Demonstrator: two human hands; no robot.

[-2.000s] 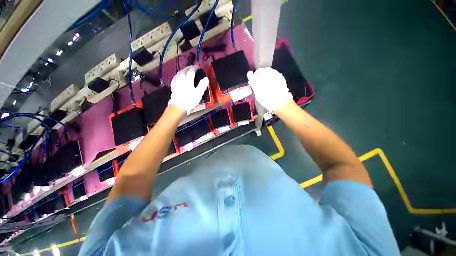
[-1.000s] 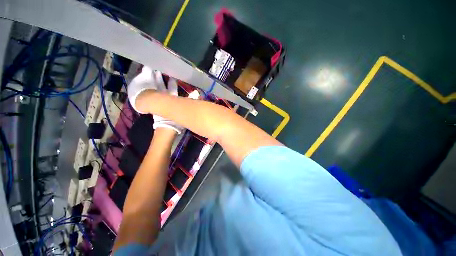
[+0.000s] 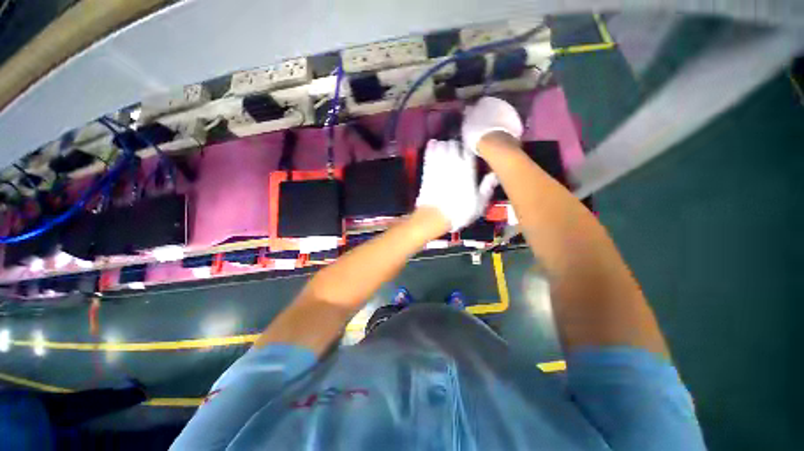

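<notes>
My left hand [image 3: 450, 183], in a white glove, lies over a black unit near the right end of the pink mat [image 3: 231, 195]; its thumb is apart from the fingers. My right hand [image 3: 492, 121], also white-gloved, is just behind it at the back of the same unit, where the cables enter. Its fingers are hidden, so its hold cannot be told. A black unit [image 3: 374, 188] stands left of my left hand, beside another black unit [image 3: 308, 209] on a red-orange tray [image 3: 274, 207]. A further black unit [image 3: 539, 162] is at the right.
Cream power strips [image 3: 271, 76] with black adapters [image 3: 366, 86] run along the shelf back. Blue cables [image 3: 333, 114] hang over them. A pale post [image 3: 679, 110] crosses the right side. More black units [image 3: 154, 225] are at the left. A lower shelf shows under the front edge.
The view has turned back to face the shelf. My hands, crossed by my right forearm a second ago, now lie side by side over the right-hand units.
</notes>
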